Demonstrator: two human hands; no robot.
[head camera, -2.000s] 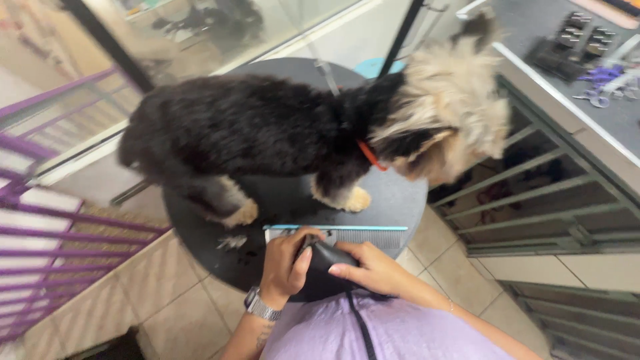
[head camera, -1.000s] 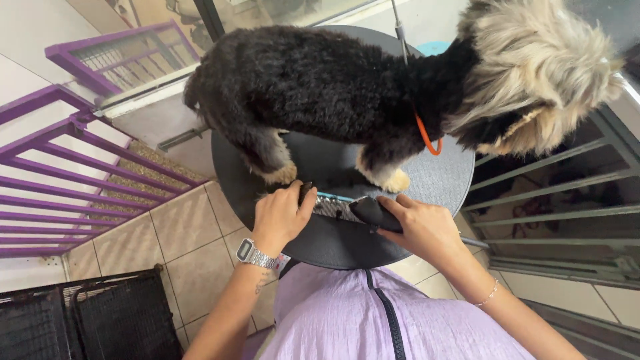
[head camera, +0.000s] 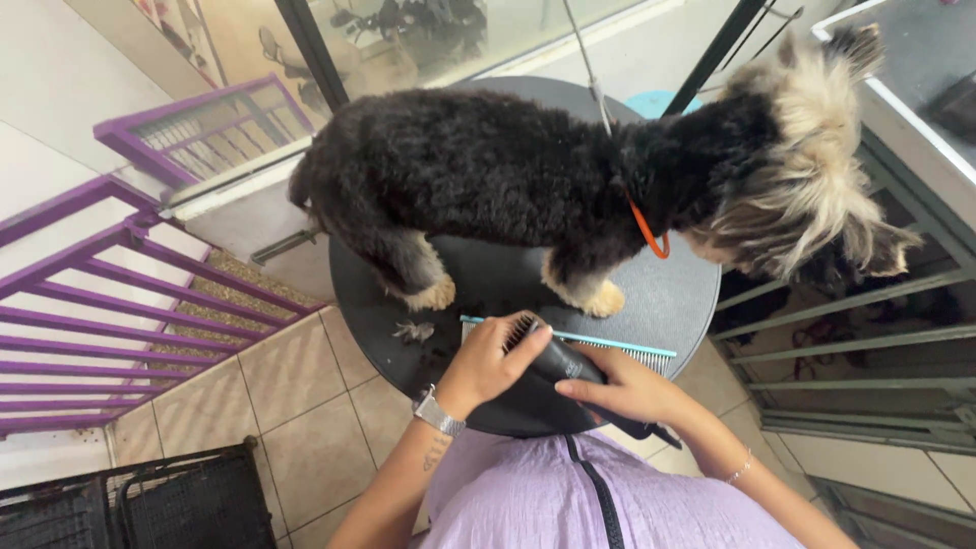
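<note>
A black and tan long-haired dog (head camera: 473, 168) stands side-on on a round black grooming table (head camera: 686, 305), its head to the right. An orange loop (head camera: 648, 229) hangs around its neck, joined to a thin grooming tether (head camera: 591, 76). Close to the table's near edge, my right hand (head camera: 621, 381) grips the body of black hair clippers (head camera: 568, 364). My left hand (head camera: 499, 354) holds the dark comb guard (head camera: 521, 334) at the clippers' head. Under my hands lies a steel grooming comb with a blue spine (head camera: 625, 347). A small tuft of cut hair (head camera: 414, 331) rests left of it.
Purple metal gates (head camera: 152, 320) stand on the left. A black wire crate (head camera: 191, 496) is on the tiled floor at lower left. Grey barred cages (head camera: 862, 328) and a white-edged counter (head camera: 900, 122) are on the right. A black post (head camera: 313, 53) rises behind the table.
My hands, low over the comb and farther apart one second ago, are now together on the clippers. The dog still stands on the table. The view has shifted.
</note>
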